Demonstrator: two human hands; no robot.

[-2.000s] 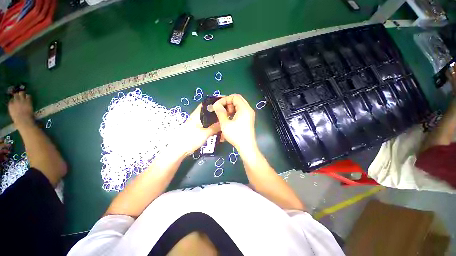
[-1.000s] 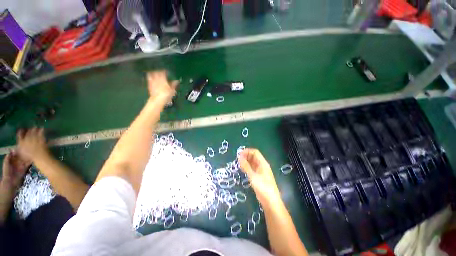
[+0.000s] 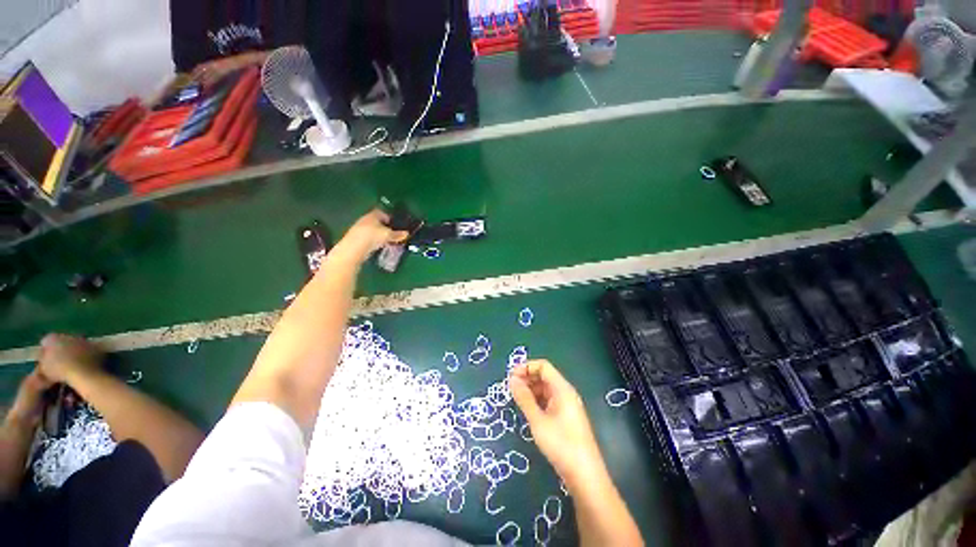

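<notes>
My left hand [image 3: 370,233] reaches over the belt, its fingers closed around the upper part of a black oblong unit [image 3: 391,254], whose pale labelled end shows below. Another black unit [image 3: 450,230] lies just right of it, and one [image 3: 314,245] lies left of my forearm. My right hand [image 3: 530,381] is low over the bench, fingers curled, at the right side of the loose rings. A white ring [image 3: 518,357] lies at its fingertips; whether they pinch anything is unclear. The large heap of white rings [image 3: 375,427] lies between my arms.
Stacked black blister trays [image 3: 738,405] stand right of my right hand. A pale marked strip [image 3: 567,275] divides bench from belt [image 3: 599,182]. More units [image 3: 744,182] lie on the belt. A neighbour's hands [image 3: 62,363] work at left by a smaller heap [image 3: 73,449]. A white fan [image 3: 305,96] stands beyond.
The view has tilted up. My hands, together on a unit at first, have parted; my left hand moved out over the belt, then right onto a unit. A unit now shows left of my forearm.
</notes>
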